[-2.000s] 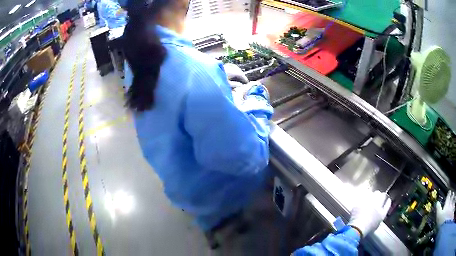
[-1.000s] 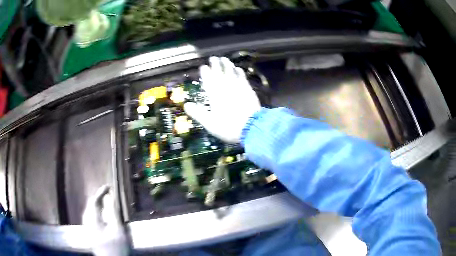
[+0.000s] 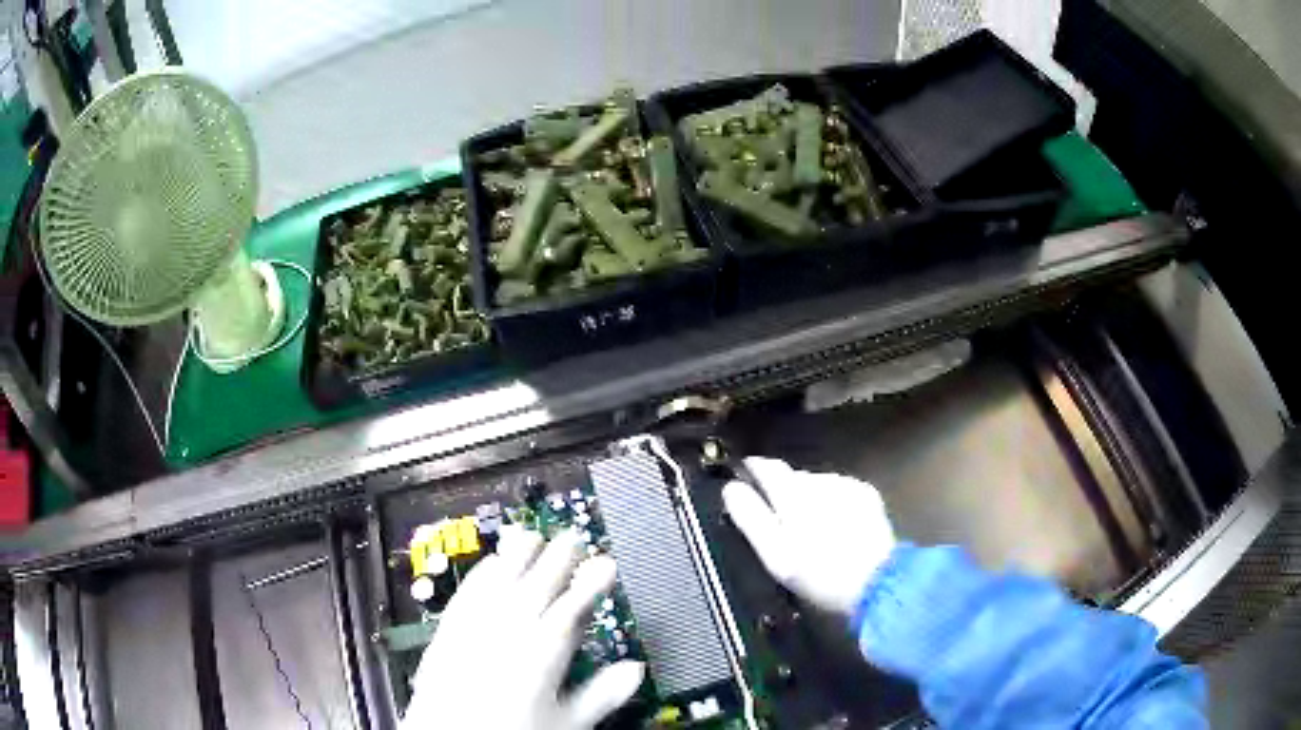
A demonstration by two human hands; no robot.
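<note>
A green circuit board [image 3: 611,628] with yellow and white components lies in a black carrier [image 3: 799,628] on the conveyor. A long grey ribbed heatsink [image 3: 664,578] runs along the board, with a thin white strip on its right side. My left hand [image 3: 521,635], in a white glove, is over the board's left part, fingers apart and holding nothing visible. My right hand [image 3: 816,531], also white-gloved, is over the carrier right of the heatsink. Its fingertips are beside a small round metal part [image 3: 713,454]; whether they grip anything is unclear.
Black bins with olive pieces [image 3: 585,214] stand on a green-matted ledge [image 3: 293,235] behind the far rail [image 3: 471,421]. An empty-looking black bin [image 3: 977,121] is stacked at the right. A pale green fan [image 3: 150,200] is at the left. A thin rod [image 3: 286,573] lies left of the carrier.
The view has tilted so the bins and fan show fully. My left hand has moved from the near rail onto the board. My right hand has moved off the board to the carrier's right part, uncovering the heatsink.
</note>
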